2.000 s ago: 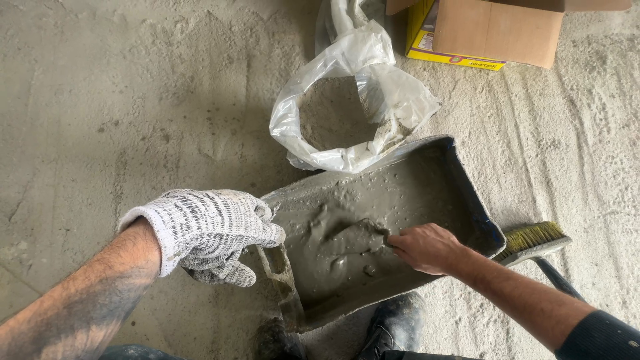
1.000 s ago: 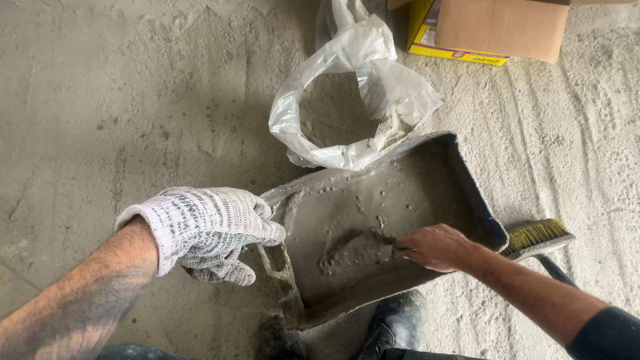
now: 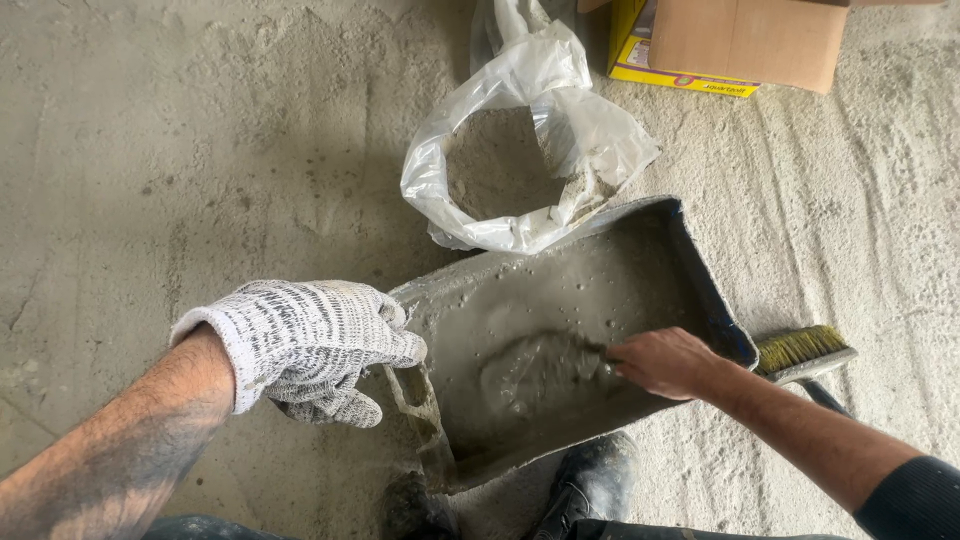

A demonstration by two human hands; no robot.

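My left hand (image 3: 315, 349), in a white and grey knit glove, rests its fingers on the left end of a rectangular mixing tray (image 3: 517, 457). Wet grey mortar (image 3: 480, 322) fills much of the tray. My bare right hand (image 3: 664, 364) is closed on a tool, seemingly a trowel, whose working part is mostly sunk in the mortar and cannot be made out. Behind the tray, touching or close to its far rim, a clear plastic bag (image 3: 435, 176) stands open with dry grey powder (image 3: 502, 161) inside.
A brush with yellowish bristles (image 3: 802, 349) lies at the tray's right corner. An open cardboard box (image 3: 742, 37) and a yellow package (image 3: 682, 79) are at the top right. My dark shoes (image 3: 596, 472) are just below the tray on the rough concrete floor (image 3: 187, 187).
My right hand has moved within the tray, and the disturbed patch of mortar has changed shape, with a smoother surface around it. My left hand stays at the tray's left end.
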